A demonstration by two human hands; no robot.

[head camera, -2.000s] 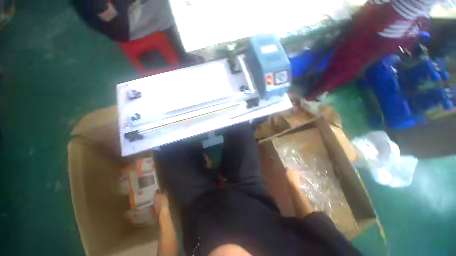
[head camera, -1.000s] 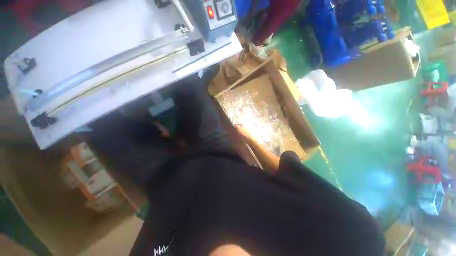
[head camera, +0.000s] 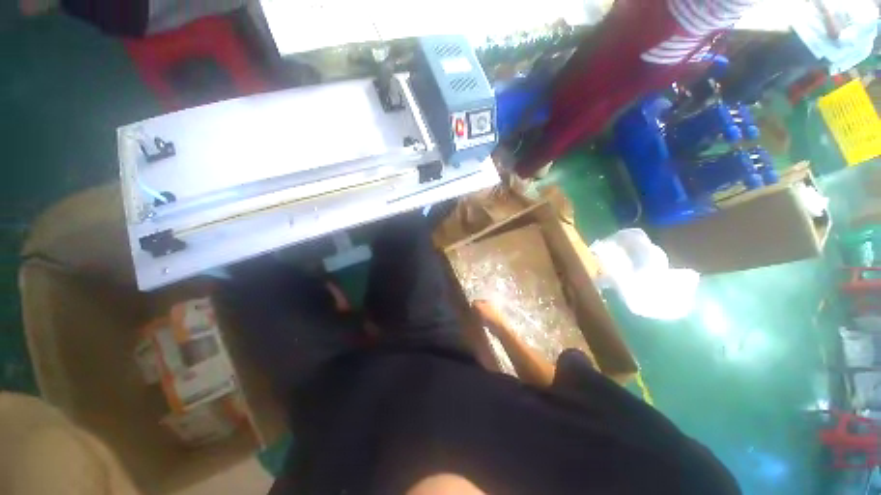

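The heat sealer (head camera: pixel 280 131) lies in front of my knees, its long sealing arm (head camera: pixel 290 184) low over the white board. Orange-and-white packs (head camera: pixel 198 363) lie in the open brown finished-pack carton (head camera: pixel 68 309) at the left. My right hand (head camera: pixel 488 317) is at the left side of the scrap carton (head camera: pixel 607 324), by the clear film offcuts (head camera: pixel 517 280). It is small and blurred, and I cannot tell whether it holds anything. My left hand is not in view.
The control box (head camera: pixel 459 97) stands at the board's right end. A white plastic bag (head camera: pixel 647 276) lies on the green floor right of the scrap carton. A red stool (head camera: pixel 193 58), a bright worktable (head camera: pixel 338 21), a person in dark red and blue equipment (head camera: pixel 662 164) are beyond. A tan rounded shape (head camera: pixel 53 450) is at lower left.
The view has swung right and then partly back. My left hand, earlier beside the packs in the left carton, is out of the picture. My right hand remains at the scrap carton.
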